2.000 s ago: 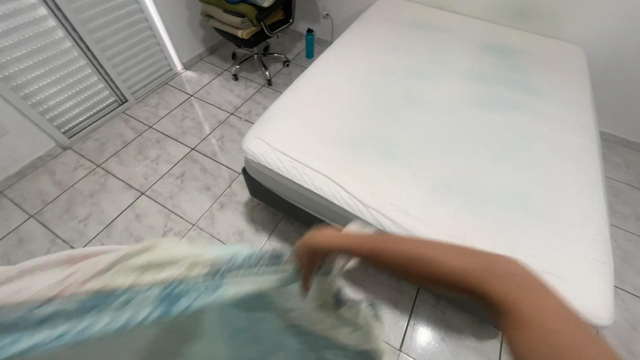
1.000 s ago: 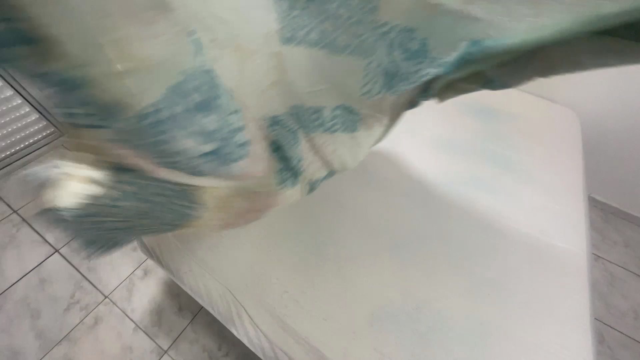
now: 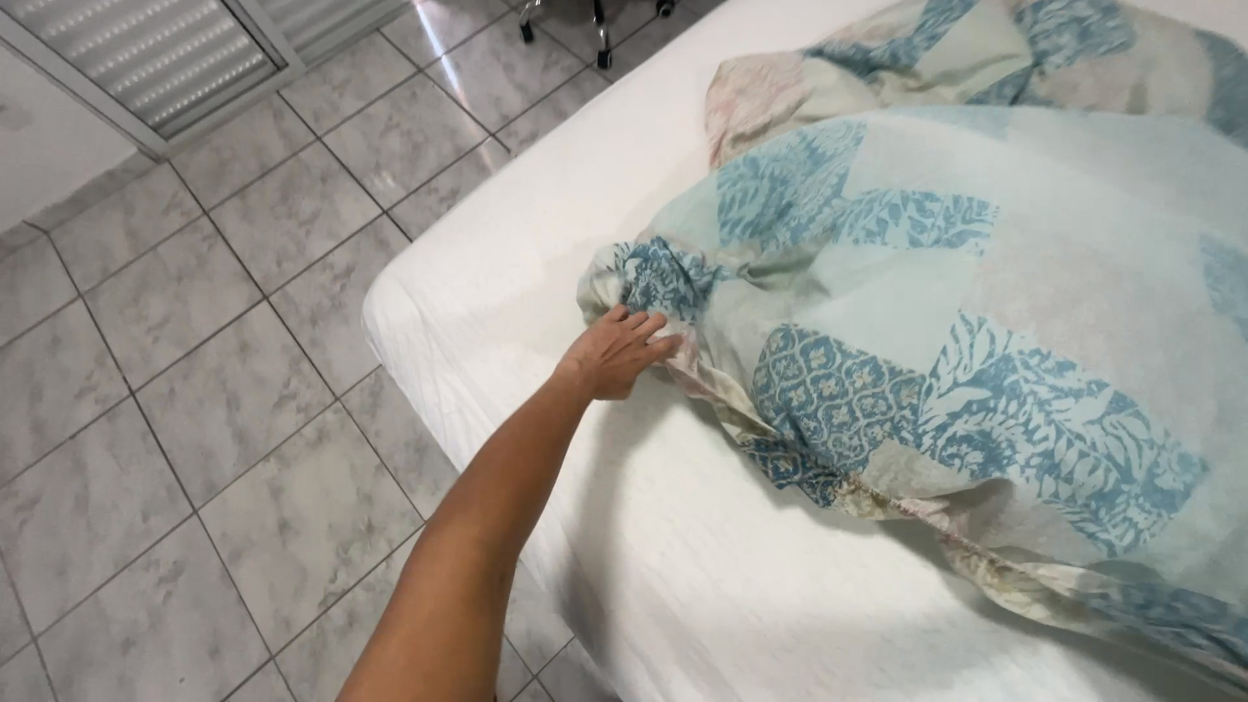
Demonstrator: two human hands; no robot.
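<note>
A patchwork-print fitted sheet in blue, pale green and beige (image 3: 897, 283) lies loosely puffed over the white mattress (image 3: 507, 322). Its gathered edge runs from a bunched corner toward the lower right. My left hand (image 3: 622, 349) is at that bunched corner, fingers on the fabric near the mattress's near left corner; whether they grip it is hard to tell. My right hand is outside the view.
Gray marbled floor tiles (image 3: 185, 390) run along the left side of the bed. At the top stand the wheeled legs of an office chair (image 3: 600, 29). A louvered shutter door (image 3: 185, 58) is at the upper left.
The sheet, bunched below the bed two seconds ago and in the air one second ago, now lies spread over the mattress. The view has moved closer to the bed.
</note>
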